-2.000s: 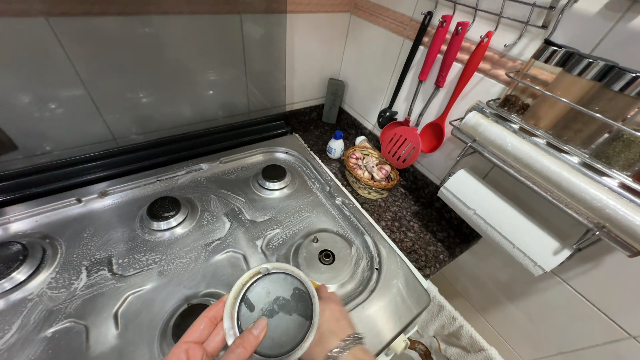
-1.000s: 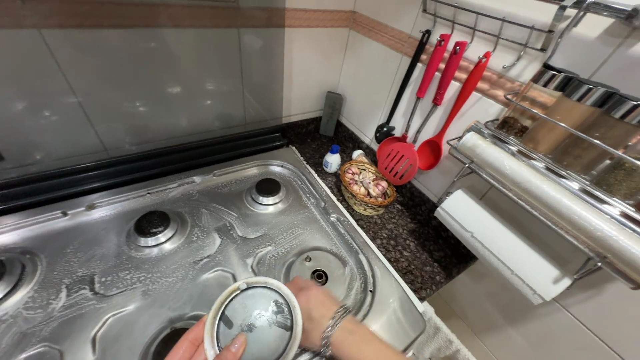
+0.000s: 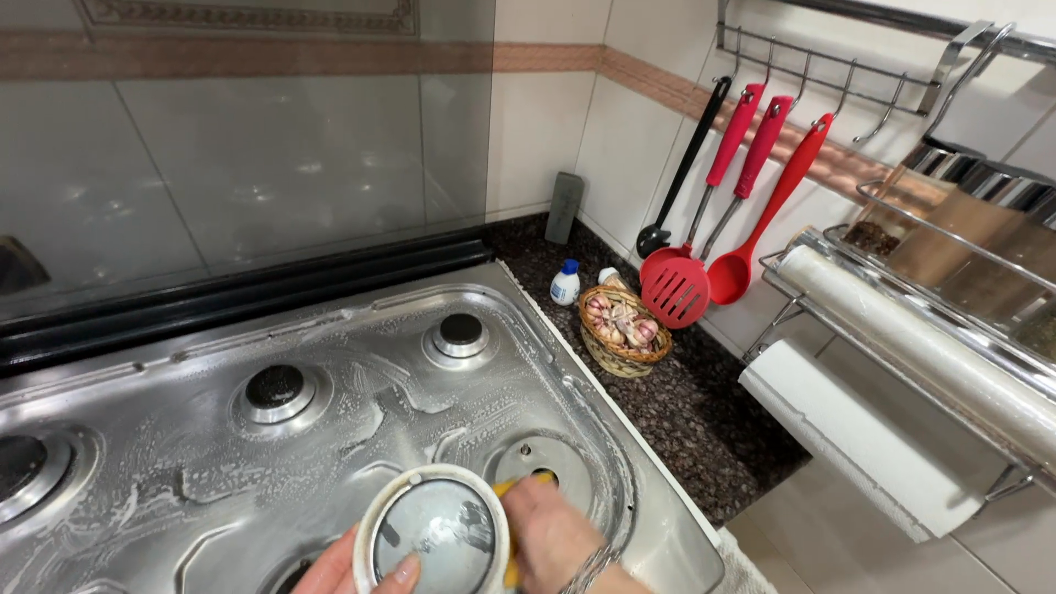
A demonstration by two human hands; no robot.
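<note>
My left hand [image 3: 363, 565] grips a round burner part [image 3: 437, 532] with a pale metal rim and a grey, patchy centre, its thumb on the face. Right beside it, my right hand [image 3: 551, 528] is closed on a yellow sponge or cloth [image 3: 513, 569], mostly hidden behind the fingers and the round part. Both hands are over the steel gas stovetop [image 3: 330, 445], which is streaked with suds. An uncapped burner seat [image 3: 569, 466] lies just beyond my right hand. Black burner caps [image 3: 460, 329] sit on other burners.
On the dark granite counter [image 3: 701, 421] stand a basket of garlic [image 3: 625, 330], a small blue-capped bottle [image 3: 566, 283] and a grey block [image 3: 564, 208]. Red and black utensils [image 3: 676, 289] hang from a wall rail. A paper towel roll [image 3: 862, 441] and jars [image 3: 949, 223] are on racks at right.
My right hand, lying farther across the burner seat one second ago, is now drawn in against the round part, and yellow material shows at its fingers. My left hand keeps its hold.
</note>
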